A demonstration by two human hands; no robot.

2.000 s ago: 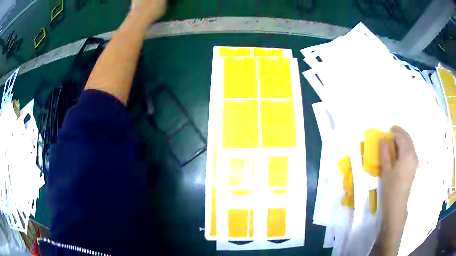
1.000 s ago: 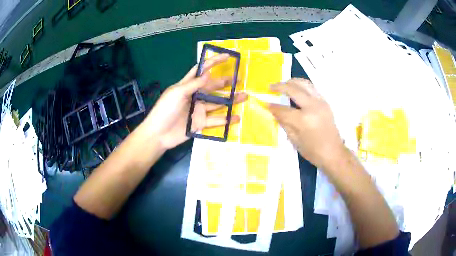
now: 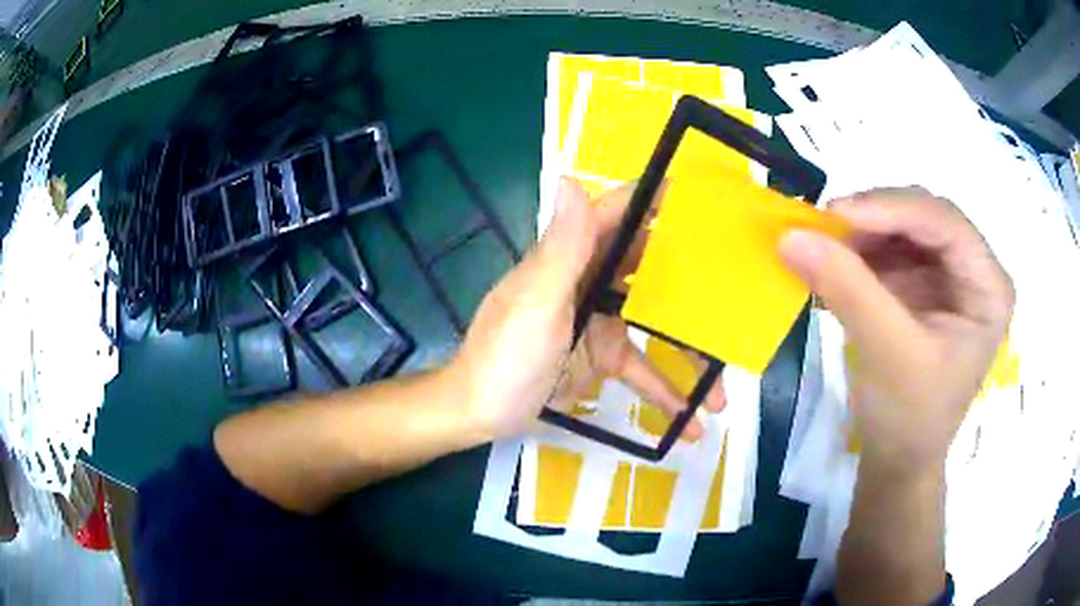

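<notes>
My left hand (image 3: 539,314) holds a black plastic frame (image 3: 630,221) tilted over the adhesive sheets, with fingers behind its openings. My right hand (image 3: 912,314) pinches a yellow adhesive piece (image 3: 711,266) by its upper right edge. The piece lies over the frame's large opening and overlaps its right side; whether it touches the frame all along cannot be told. Under the hands are white adhesive sheets with yellow rectangles (image 3: 598,136). The top sheet's lower part is a white skeleton (image 3: 503,503) lying askew.
A dark tangle of black frames (image 3: 284,199) lies at left, with one loose frame (image 3: 444,243) beside it. White waste strips (image 3: 47,320) are at the left edge. White waste sheets (image 3: 906,124) with yellow squares (image 3: 1004,365) are heaped at right. A pale rail (image 3: 474,14) crosses the back.
Since one second ago, my right hand has taken hold of a yellow piece and brought it over the frame. My left hand's frame now tilts to the right. Earlier, my left arm reached across the rail.
</notes>
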